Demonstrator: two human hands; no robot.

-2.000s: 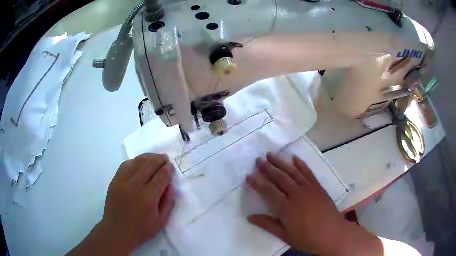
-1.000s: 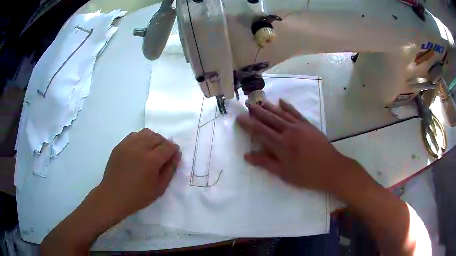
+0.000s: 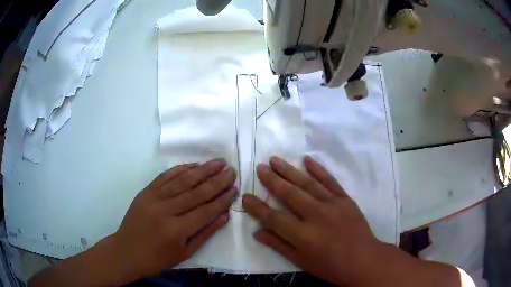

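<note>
A large white cloth panel (image 3: 207, 117) lies flat on the machine table under both my hands. A narrow strip (image 3: 246, 134) outlined by dark lines runs up its middle. The presser foot (image 3: 284, 87) is at the panel's upper part, right of the strip's top end, with a dark thread running from it to the strip's edge. My left hand (image 3: 182, 210) lies flat, fingertips at the strip's lower left. My right hand (image 3: 311, 213) lies flat with fingers spread, fingertips at the strip's lower right. Neither hand grips anything.
The white sewing machine head (image 3: 302, 33) stands over the panel's upper right. White cut pieces (image 3: 67, 73) with jagged edges lie at the left. Gold-coloured scissors handles (image 3: 503, 157) are at the right edge. The wood-edged table (image 3: 129, 112) has a printed ruler at front left.
The panel has turned so the outlined strip stands nearly upright in view, left of the presser foot. My right hand has moved down from near the foot. The view has shifted, placing the machine further right.
</note>
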